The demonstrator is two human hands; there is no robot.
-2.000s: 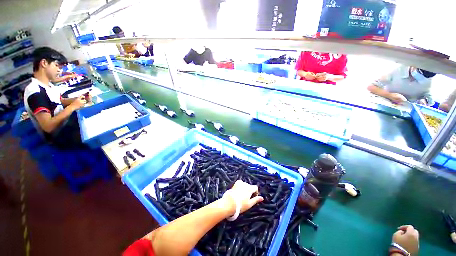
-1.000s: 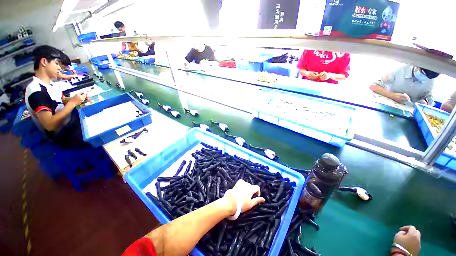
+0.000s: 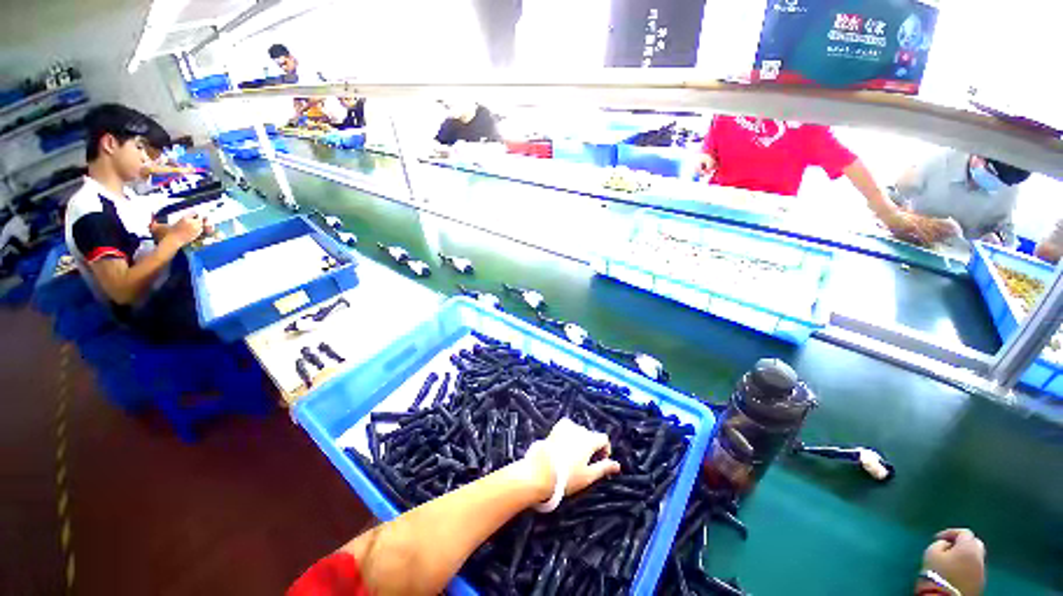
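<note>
A blue plastic bin (image 3: 332,448) full of black plastic handles (image 3: 490,408) stands in front of me. My left hand (image 3: 571,458) rests on the handles near the bin's middle, fingers curled down; whether it grips one is hidden. My right hand (image 3: 956,561) is at the lower right edge, over the green belt, fingers curled and partly cut off by the frame; nothing shows in it. More loose black handles (image 3: 696,541) lie outside the bin's right side.
A dark lidded bottle (image 3: 760,421) stands upright by the bin's right rim. Part-assembled units (image 3: 872,462) lie along the green belt (image 3: 816,524). A neighbour's blue bin (image 3: 222,312) and a seated worker (image 3: 111,221) are at left; a long blue tray (image 3: 711,274) is beyond the belt.
The units on the belt have moved right. Across the belt, the person in red has stretched an arm to the right. My hands have hardly moved.
</note>
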